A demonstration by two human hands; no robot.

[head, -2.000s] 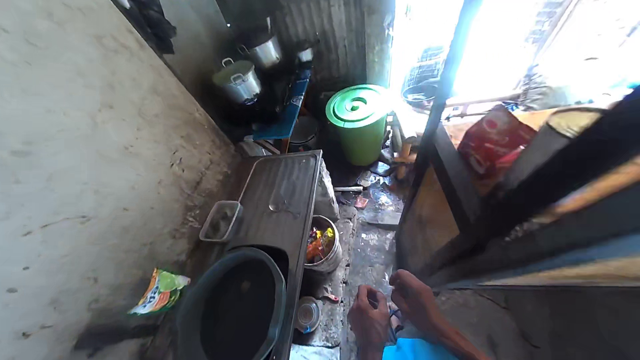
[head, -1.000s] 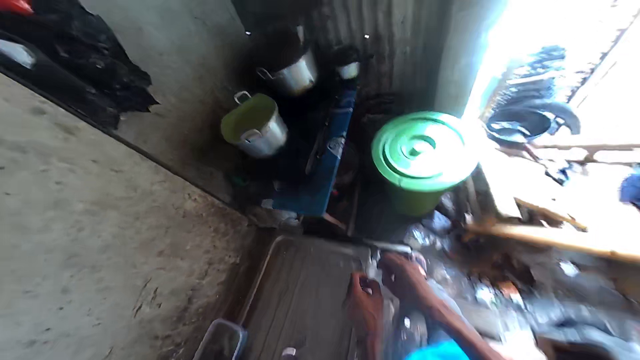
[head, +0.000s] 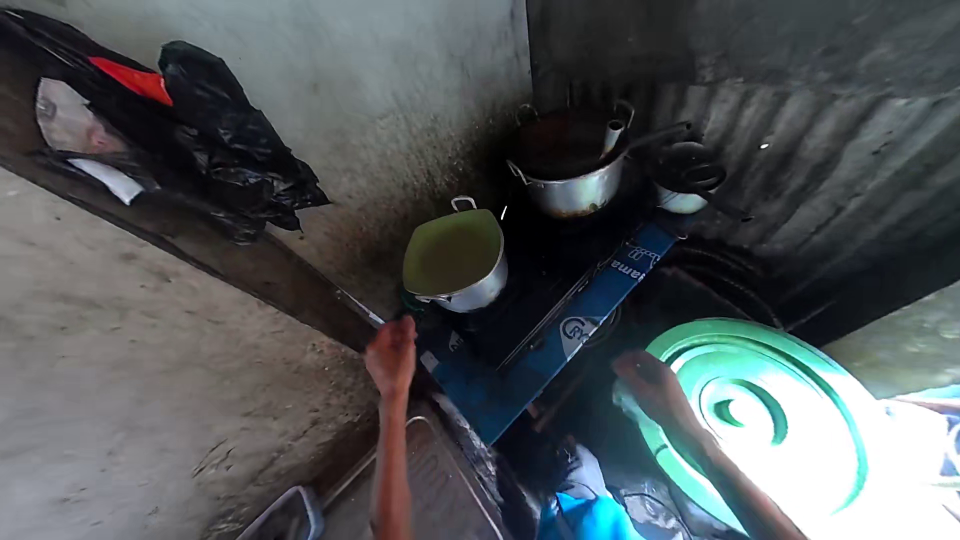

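My left hand (head: pixel 391 356) reaches forward by the wall, its fingers curled near the front left corner of a blue-edged stove table (head: pixel 559 341); whether it touches a dark green thing there I cannot tell. Just beyond it stands an aluminium pot (head: pixel 480 289) with a yellow-green plate or lid on top. My right hand (head: pixel 646 375) is blurred, over the left edge of a green plastic lid (head: pixel 757 420) on a large container. Something pale and translucent shows beneath that hand; I cannot tell if it is held.
A larger aluminium pot (head: pixel 577 191) with a handled utensil and a small pot (head: pixel 681 201) stand at the back by corrugated metal. Black plastic bags (head: pixel 240 150) hang upper left. A metal drainboard (head: pixel 442 480) and a clear plastic tray (head: pixel 304 510) lie below.
The view has moved in towards the pots. My hands, close together in both earlier frames, are now apart: the left by the stove table's corner, the right over the green lid.
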